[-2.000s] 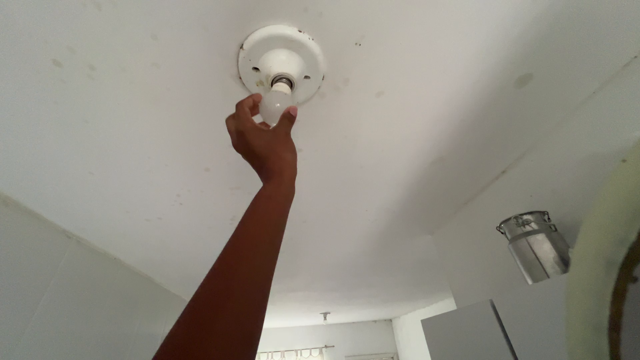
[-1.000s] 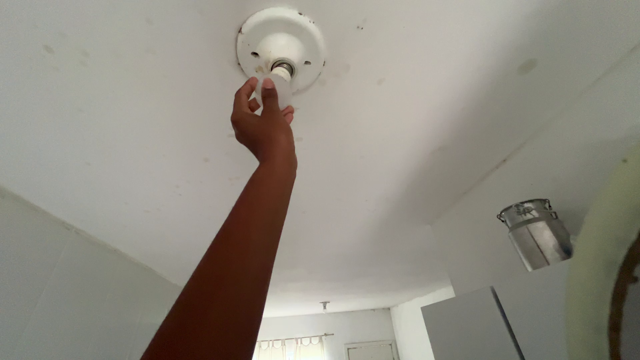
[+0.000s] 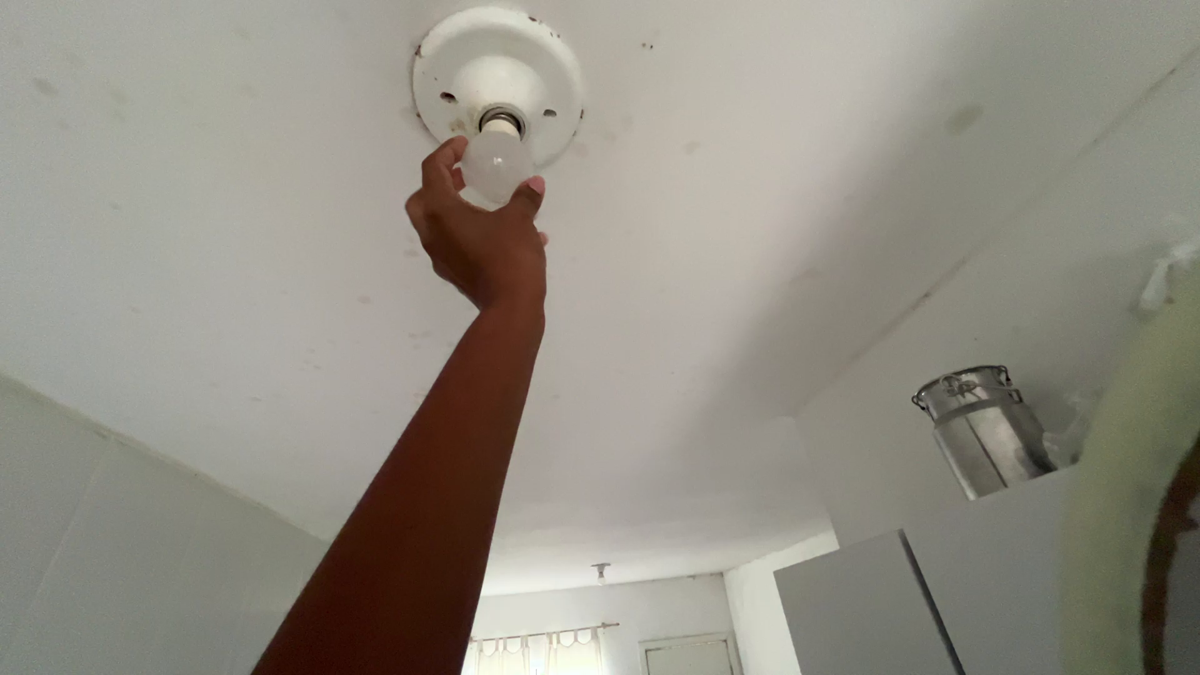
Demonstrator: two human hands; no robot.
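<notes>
My left hand [image 3: 483, 220] reaches up to the ceiling, its fingers and thumb around a frosted white light bulb [image 3: 497, 167]. The thumb lies at the lower right of the glass and a fingertip at its upper left; some fingers are partly hidden behind the hand and bulb. The bulb's neck sits at the metal-lined opening of the socket in a round white ceiling lamp holder [image 3: 497, 80], which has chipped edges and small holes. How deep the bulb's base sits cannot be told. My right hand is out of view.
A metal pail with clasps [image 3: 989, 431] stands on a high surface at right, above a grey cabinet door [image 3: 862, 605]. A blurred pale green curved object [image 3: 1116, 469] fills the right edge. Farther back are a small ceiling light [image 3: 601, 573], a curtain [image 3: 572, 652] and a door [image 3: 689, 656].
The fingers and thumb have shifted around the bulb: a second ago the thumb lay across its front, and now it is at the lower right, much as two seconds ago.
</notes>
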